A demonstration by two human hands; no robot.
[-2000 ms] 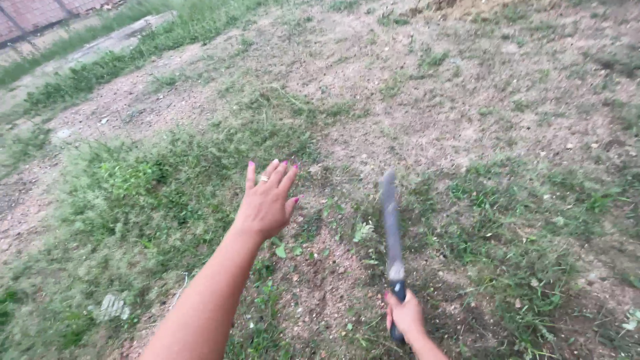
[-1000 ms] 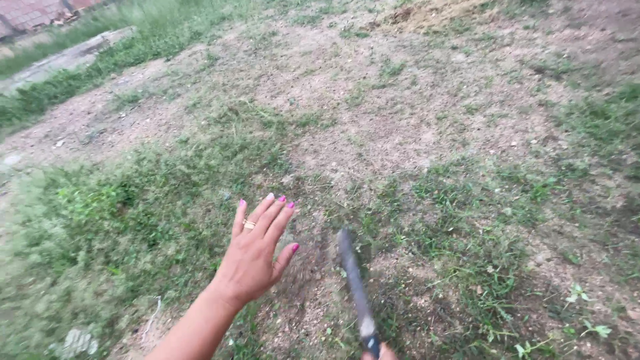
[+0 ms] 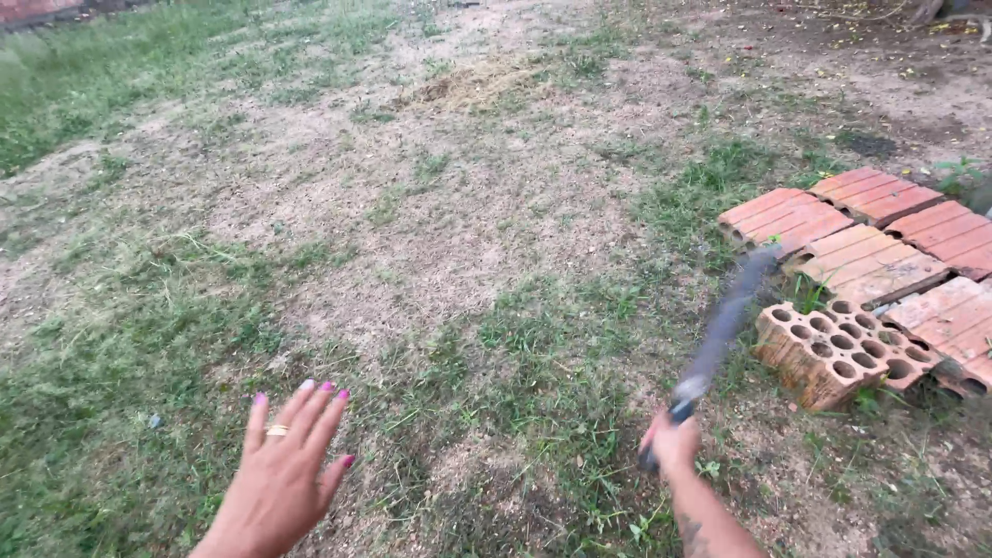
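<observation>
My left hand [image 3: 287,465] is spread palm down above the grass at the lower left, a ring on one finger, holding nothing. At the lower right my right hand [image 3: 673,440] grips the dark handle of a machete [image 3: 725,325]. Its blade, somewhat blurred, points up and to the right, with the tip in front of the edge of the hollow clay bricks. Patchy green grass [image 3: 542,333] grows on the soil between the two hands.
Several hollow clay bricks [image 3: 872,263] lie close together at the right; one [image 3: 845,349] shows its round holes upward. Dry cut grass [image 3: 473,85] is heaped on bare soil farther off. Taller grass [image 3: 93,70] grows at the upper left.
The view has swung right, bringing the bricks into sight. The machete, upright and then leaning left earlier, now leans right. My left hand remains spread.
</observation>
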